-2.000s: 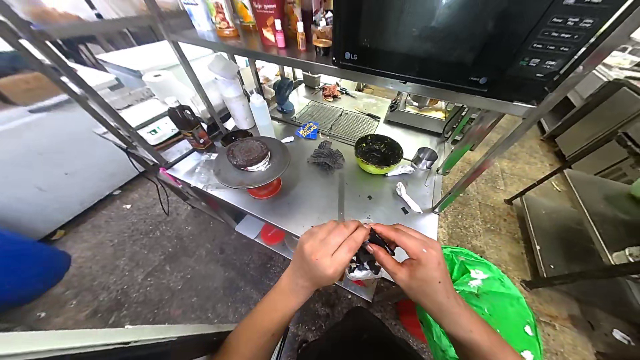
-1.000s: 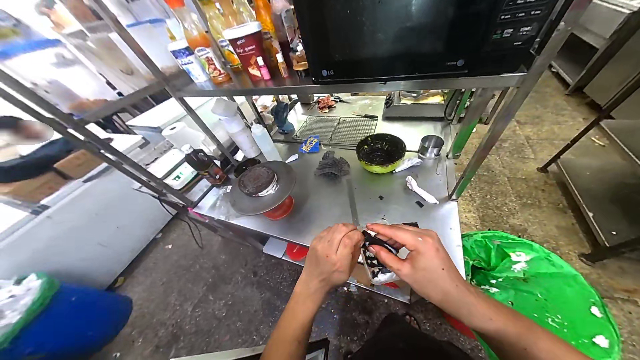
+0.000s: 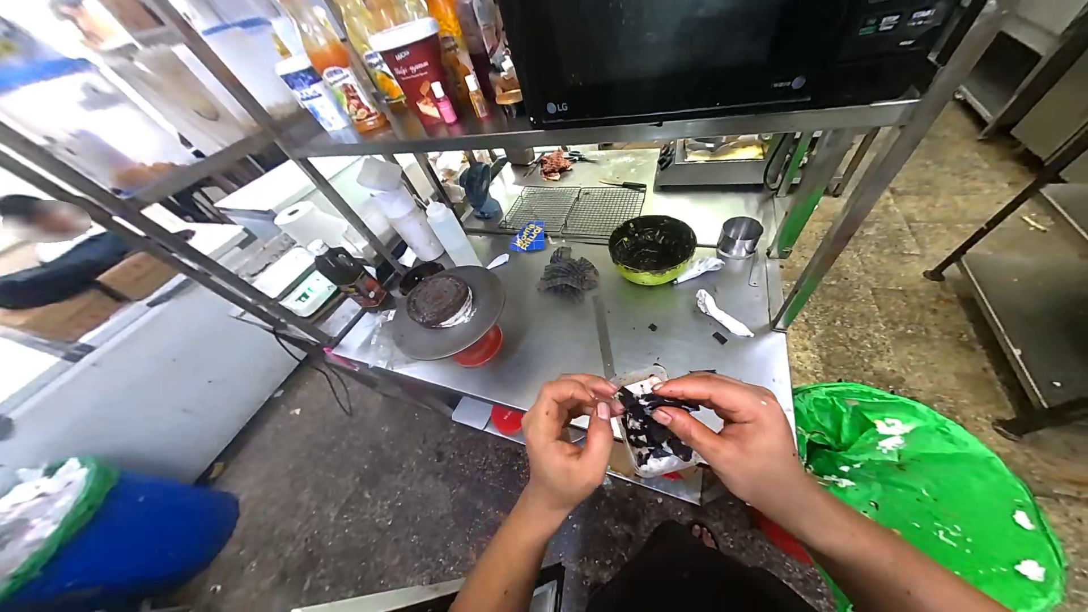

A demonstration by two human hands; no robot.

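Observation:
Both hands meet over a clear plastic tub (image 3: 656, 463) of black and white pieces at the steel table's front edge. Dark pieces (image 3: 659, 404) show between my right hand (image 3: 735, 429) and the tub, pinched by its thumb and fingers. My left hand (image 3: 571, 433) touches the same dark stuff with bent fingertips; whether it grips a piece is not plain. On a cake turntable (image 3: 489, 308) with a red base, left of the hands, sits a round dark cake (image 3: 439, 301). Behind them are a crumpled dark paper-like piece (image 3: 569, 274) and a green bowl (image 3: 652, 251) smeared black inside.
A metal cup (image 3: 739, 236) and crumpled white piping bag or wrap (image 3: 722, 314) lie right of the bowl. Above runs a steel shelf with a microwave (image 3: 680, 59) and bottles. A green-lined bin (image 3: 943, 501) stands at the right, a blue bin (image 3: 161, 544) lower left.
My left fingers have spread a little away from my right hand, and more of the tub shows beneath. The cake, turntable and bowl stay put. The view has shifted.

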